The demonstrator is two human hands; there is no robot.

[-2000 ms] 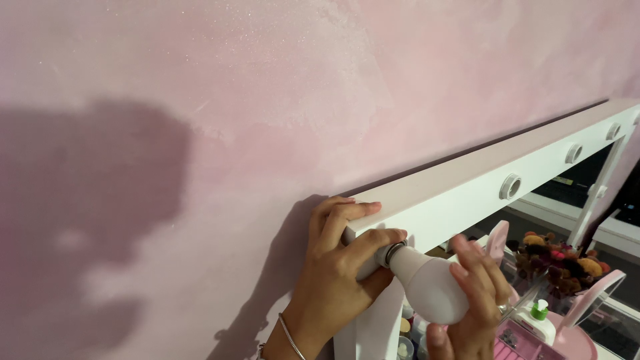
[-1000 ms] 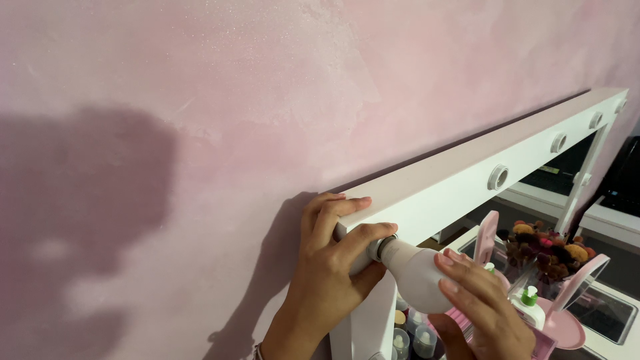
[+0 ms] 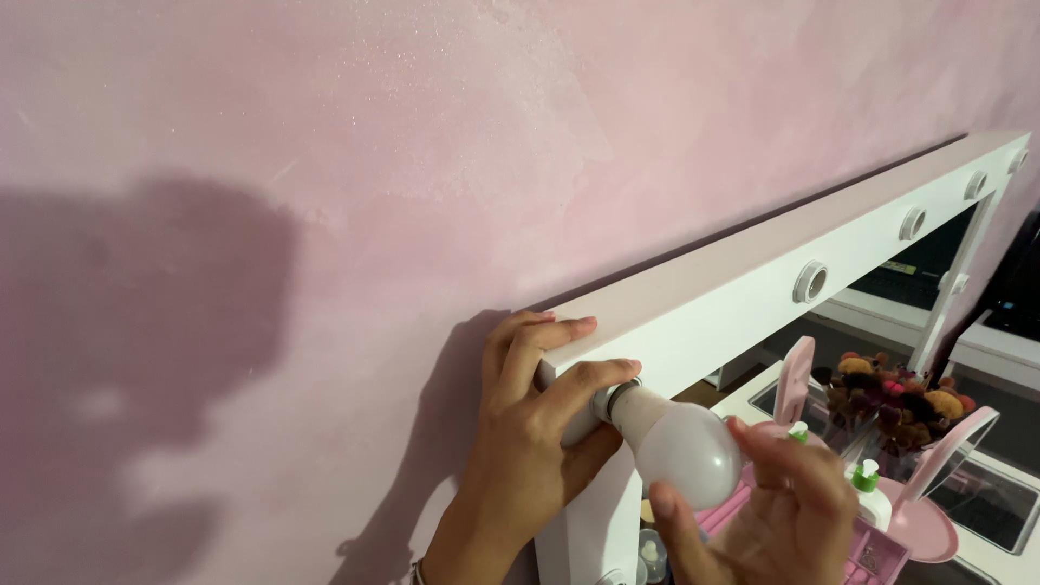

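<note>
A white light bulb (image 3: 689, 455) sits at the socket (image 3: 605, 401) near the upper left corner of a white mirror frame (image 3: 691, 333); part of its metal base shows. My left hand (image 3: 536, 414) grips that corner, fingers over the top edge, its index finger and thumb around the socket. My right hand (image 3: 772, 504) has its thumb and fingertips around the round end of the bulb; whether every fingertip touches it cannot be told. Farther along the frame is a bare socket (image 3: 811, 282), with several more beyond it.
A pink wall (image 3: 366, 203) rises behind the frame. Below the mirror stand a pink-framed small mirror (image 3: 949, 455), a pump bottle with a green collar (image 3: 871, 496), makeup brushes (image 3: 902, 398), a pink organizer (image 3: 876, 556) and small containers (image 3: 652, 552).
My right hand's fingers have shifted around the bulb and spread wider than one second ago. My left hand stays on the frame corner and socket.
</note>
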